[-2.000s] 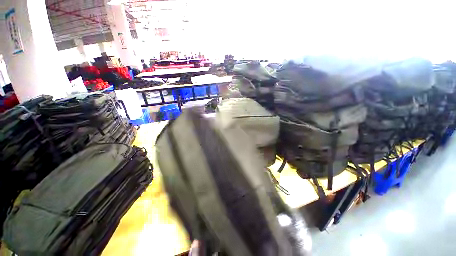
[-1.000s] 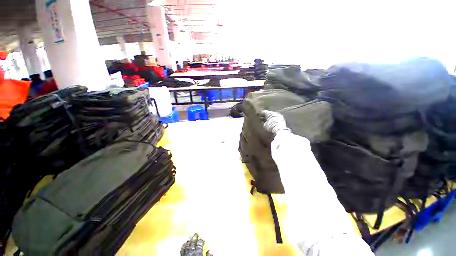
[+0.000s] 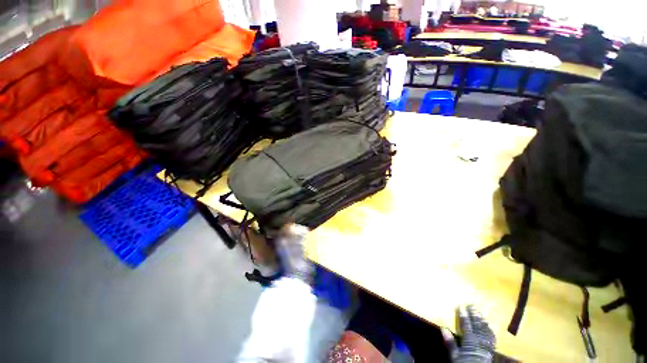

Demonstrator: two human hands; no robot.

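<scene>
A stack of olive-green and black backpacks (image 3: 305,166) lies flat on the pale-yellow table, left of centre, plain olive face up. My left hand (image 3: 292,248), in a grey-and-white glove, is at the near end of this stack. It is blurred, and whether its fingers hold a bag cannot be told. My right hand (image 3: 474,337), gloved alike, is at the table's near edge, low in the picture. It looks empty, thumb apart from the fingers, and is partly cut off by the lower edge.
Fuller backpacks (image 3: 546,198) stand at the right, straps dangling onto the table (image 3: 426,234). More flat stacks (image 3: 191,117) stand behind on the left. An orange heap (image 3: 85,106) and a blue plastic pallet (image 3: 138,213) are at the left. A blue stool (image 3: 438,103) stands beyond the table.
The view has turned left. My right hand has come off the right-hand backpacks and down to the table edge. My left hand has moved to the left stack's near end.
</scene>
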